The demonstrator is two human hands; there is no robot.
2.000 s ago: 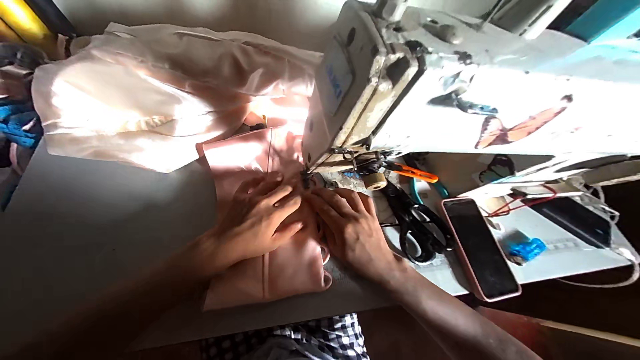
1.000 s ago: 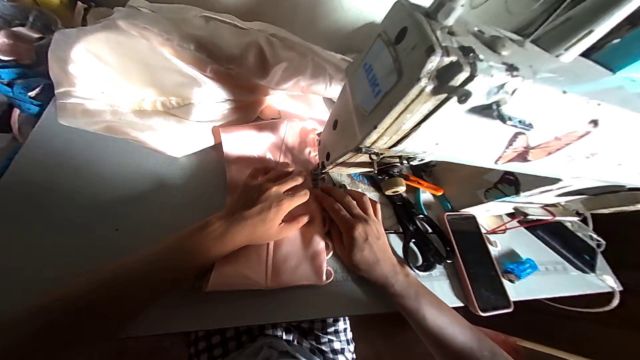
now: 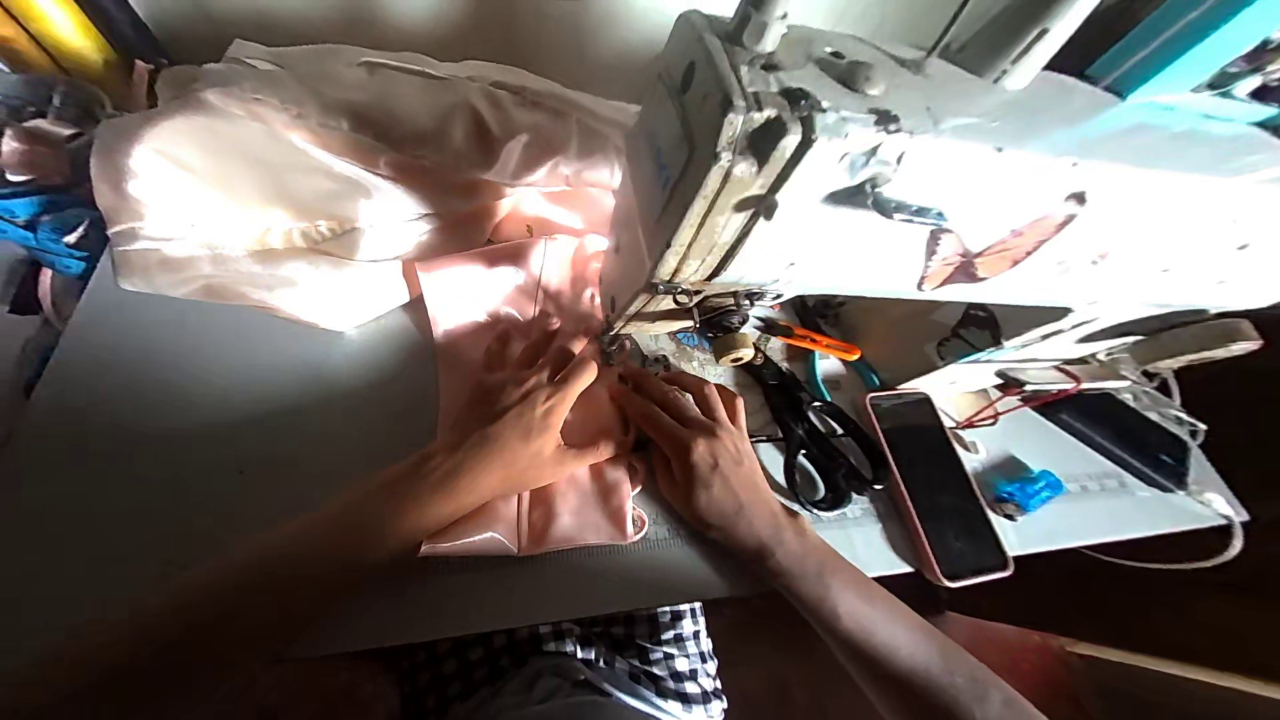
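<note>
A piece of shiny pink fabric [image 3: 480, 290] lies on the grey sewing table under the needle area of a white industrial sewing machine [image 3: 740, 170]. My left hand [image 3: 530, 410] rests flat on the fabric with its fingers spread, just left of the presser foot [image 3: 611, 345]. At the fabric's right edge, close in front of the foot, my right hand [image 3: 700, 450] presses down with its fingertips. Whether its fingers pinch the edge cannot be told. A looped trim [image 3: 638, 522] shows at the lower right edge of the pink piece. The needle itself is hard to make out.
Pale satin fabric [image 3: 260, 200] is heaped at the back left. Right of my right hand lie black-handled scissors [image 3: 825, 450], an orange cutter [image 3: 815, 341], a phone in a pink case [image 3: 940, 485] and a crumpled blue item [image 3: 1030, 492]. Colourful cloths [image 3: 45, 230] sit at the far left.
Both hands stay on the pink fabric near the presser foot. The fingers of my left hand lie somewhat more spread than a second ago. The view has shifted slightly.
</note>
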